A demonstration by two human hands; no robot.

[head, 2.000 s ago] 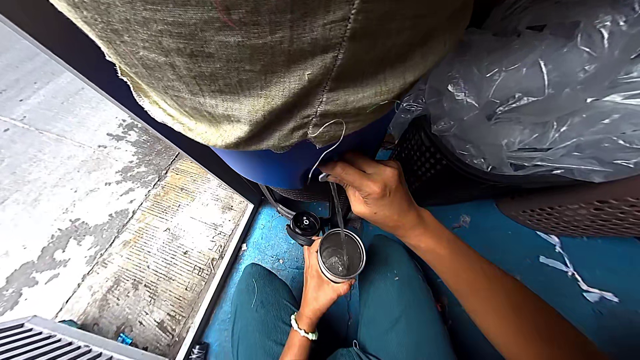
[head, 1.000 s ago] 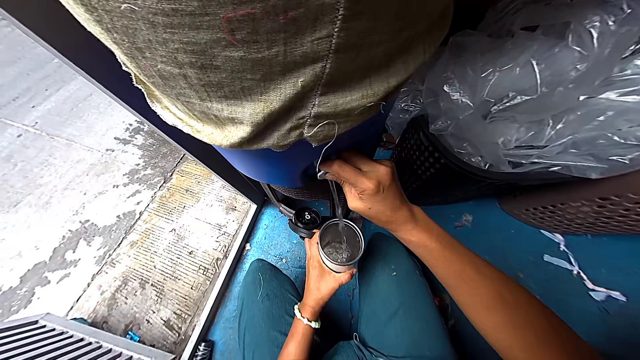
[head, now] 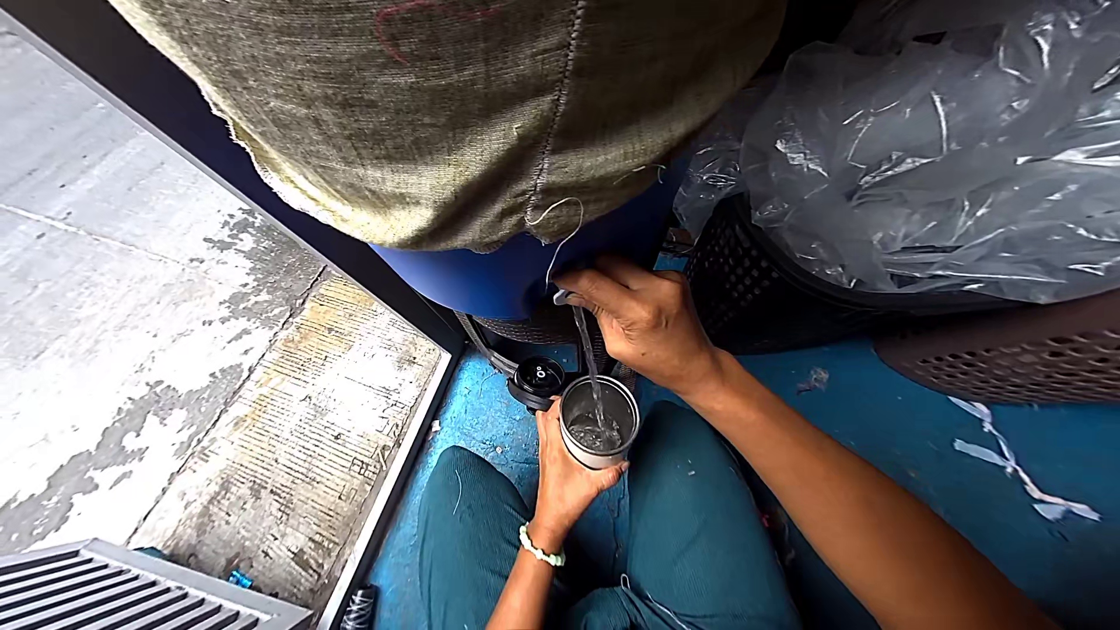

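My left hand (head: 569,472) is wrapped around a metal tumbler (head: 600,422), its open mouth facing up. A thin stream of water (head: 588,350) falls into it from a spout low on a blue container (head: 490,276). The fingers of my right hand (head: 643,319) are on a small pale spout or tap (head: 563,297) at that container; its full shape is hidden by them. An olive cloth (head: 420,131) with a loose thread covers the container's upper part. Beside the tumbler, at its upper left, is a black lid (head: 537,378).
Clear plastic bags (head: 927,166) fill a black perforated basket (head: 744,271) at the right, near a brown basket (head: 1015,354). Cloth scraps (head: 1006,455) lie on the blue floor (head: 857,420). A door frame (head: 398,490) borders the pavement at left; a slatted grey panel (head: 131,595) stands lower left.
The water inside the tumbler shows more clearly now, with the stream still running in. Both hands have kept nearly the same places.
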